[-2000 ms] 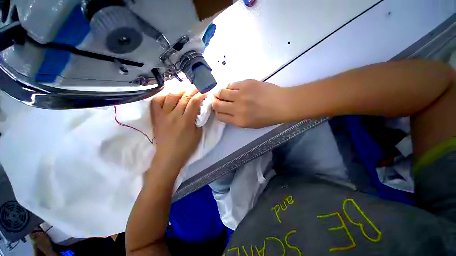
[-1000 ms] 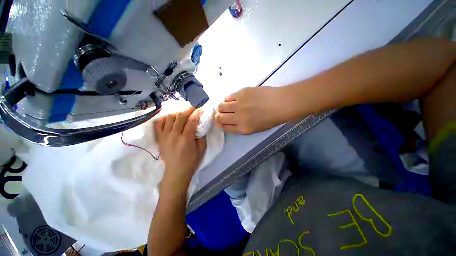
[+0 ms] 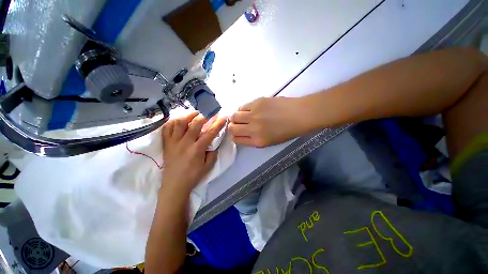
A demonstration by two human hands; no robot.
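A white garment spreads over the machine bed and hangs off at the left. My left hand lies palm down on it, fingers slightly spread, with its fingertips beside the grey attachment at the needle area. A narrow folded edge shows between my hands. My right hand is closed, pinching the end of this edge just right of the attachment. The needle and presser foot are hidden. A reddish thread lies loose on the cloth, left of my left hand.
The machine head has a ribbed grey dial and a curved chrome bar. A brown square is behind it. A grey ruled strip edges the table. Below are blue material and white cloth. A grey vented machine stands lower left.
The view has shifted, so the machine head sits further left and lower than two seconds ago. My left fingers lie slightly closer to my right fingertips, and less of the folded edge shows between them.
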